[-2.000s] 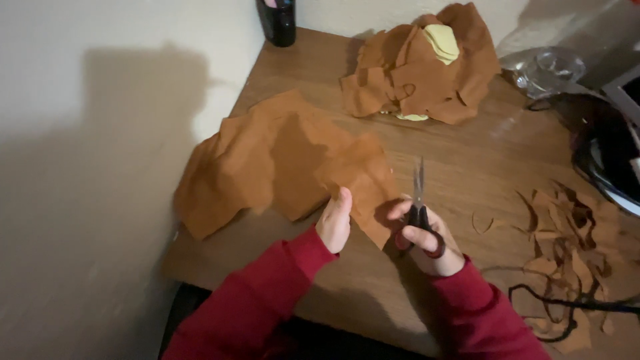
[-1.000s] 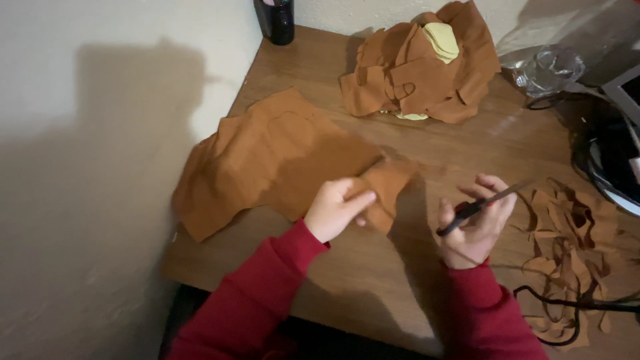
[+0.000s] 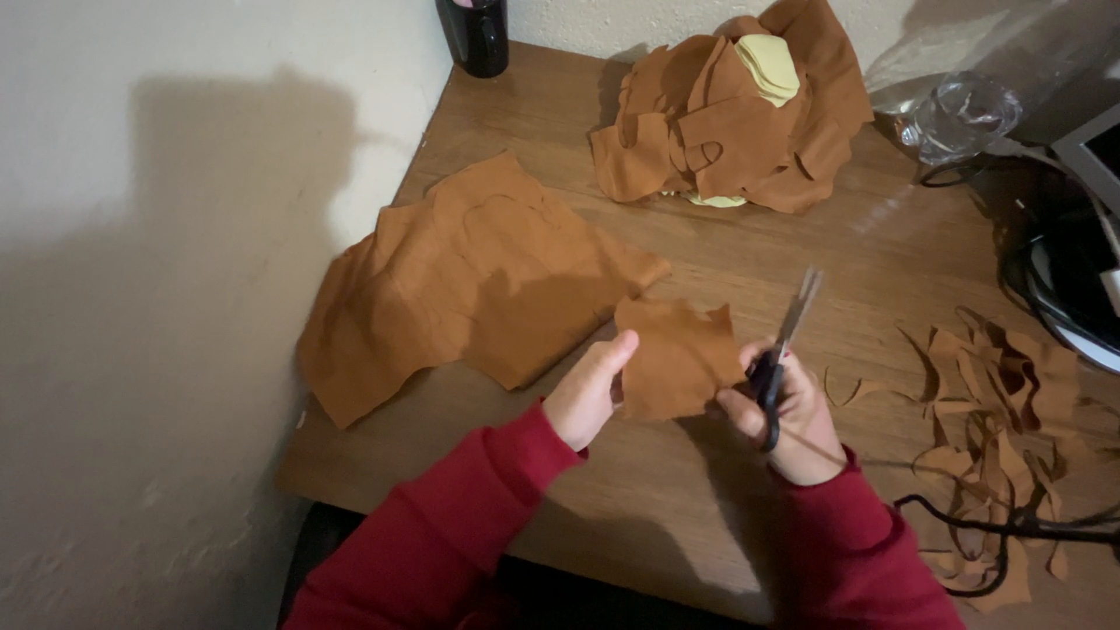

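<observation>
Between my hands is a small, roughly square piece of brown leather-like material with a ragged top edge. My left hand grips its left side, thumb on top. My right hand holds black-handled scissors, blades pointing up and away, and its fingertips touch the piece's right edge. Whether the blades are fully closed is hard to tell. A large sheet of the same brown material, with faint curved outlines on it, lies on the wooden table beyond and left of my left hand.
A pile of brown pieces with pale yellow pieces lies at the back. Thin brown offcuts and a black cord are at right. A black cup, a clear plastic bottle and a wall border the table.
The small piece, beside the large sheet a second ago, is now held up between both hands. My right hand has moved left to it, and the scissors now point away from me.
</observation>
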